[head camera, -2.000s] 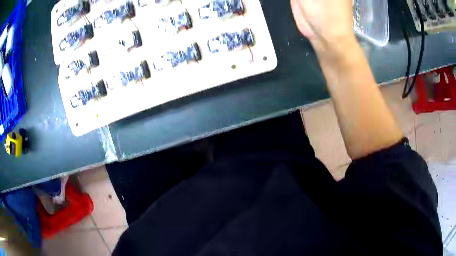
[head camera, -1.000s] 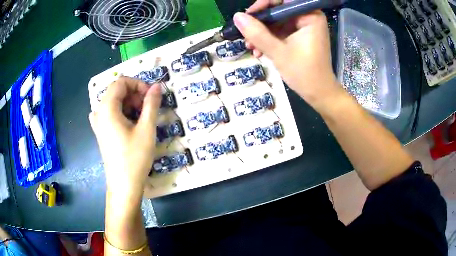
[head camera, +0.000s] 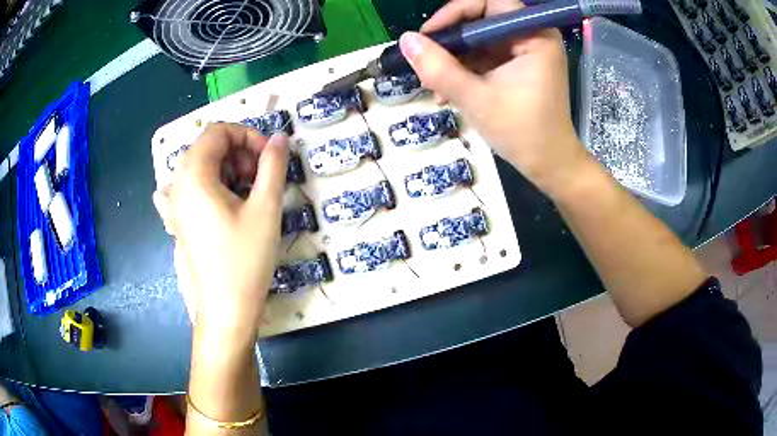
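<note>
The cream fixture plate (head camera: 392, 290) lies on the dark green bench with rows of small black-and-white assemblies (head camera: 358, 202). Thin lead wires stick out beside several of them. My right hand (head camera: 503, 94) grips a dark soldering iron (head camera: 520, 24) like a pen. Its metal barrel points left and down, with the tip close to an assembly (head camera: 330, 106) in the back row; contact cannot be told. My left hand (head camera: 230, 213) is over the plate's left part with thumb and index fingertips pinched. A very thin wire at them is barely visible. This hand hides several assemblies.
A round black fan (head camera: 226, 25) stands behind the plate on a green surface. A blue tray (head camera: 81, 204) with white oblong parts and a yellow-and-black item (head camera: 78, 329) are left. A clear tub (head camera: 669, 162) with silvery bits and a second fixture tray (head camera: 750, 136) are right. A cord hangs between them.
Since the first frame, the view has shifted to show the plate and both hands, with the iron in my right hand. Over the last second, my left hand has shifted slightly right; the iron has barely moved.
</note>
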